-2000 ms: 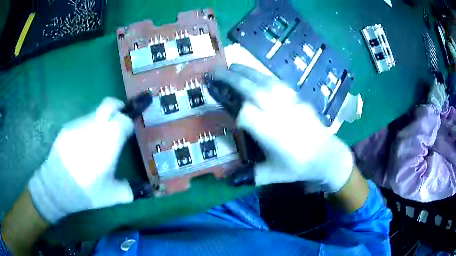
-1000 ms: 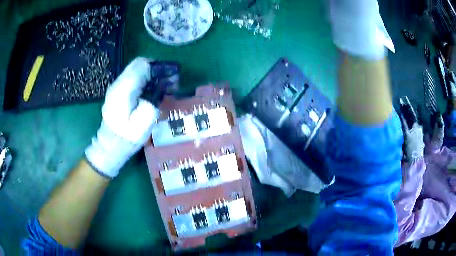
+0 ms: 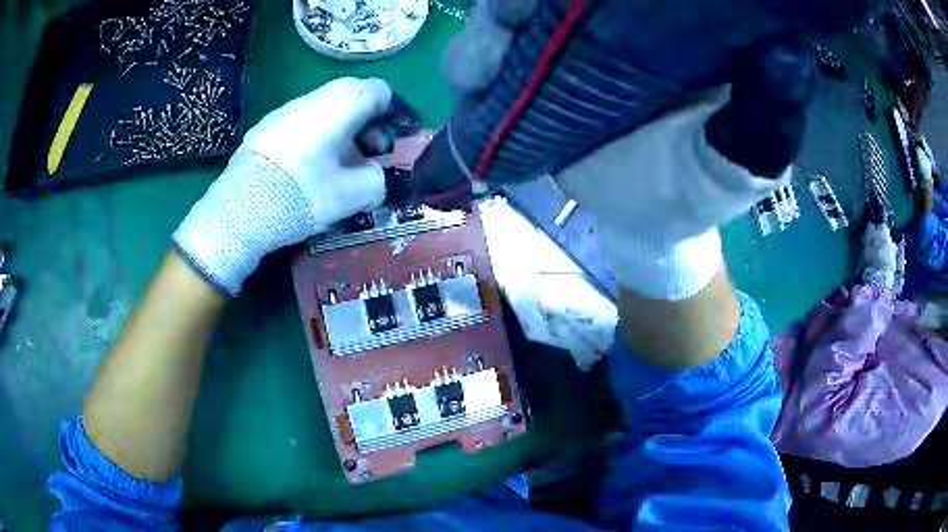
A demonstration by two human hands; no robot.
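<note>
The reddish-brown fixture base (image 3: 416, 353) lies on the green mat with three silver heat sinks (image 3: 353, 338), each with two black transistors (image 3: 382, 311); the top one is partly hidden. My right hand (image 3: 660, 192), in a white glove with black fingertips, grips the large dark electric screwdriver (image 3: 551, 99) with a red line. The screwdriver's narrow end points down-left at the top heat sink. My left hand (image 3: 301, 166), gloved, is at the fixture's top edge, with bent black fingertips beside the screwdriver's end. Whether it pinches anything is hidden.
A black screw tray (image 3: 104, 171) with a yellow strip (image 3: 69, 129) is at upper left. A white parts dish (image 3: 359, 47) is at the top. The blue-grey cover plate (image 3: 551, 223) and white cloth (image 3: 556, 301) lie right of the base. A person's pink sleeve (image 3: 868, 364) is at right.
My right hand has come back from the top right with the screwdriver, now over the top heat sink. My left hand has shifted slightly right and up. The fixture appears higher in view.
</note>
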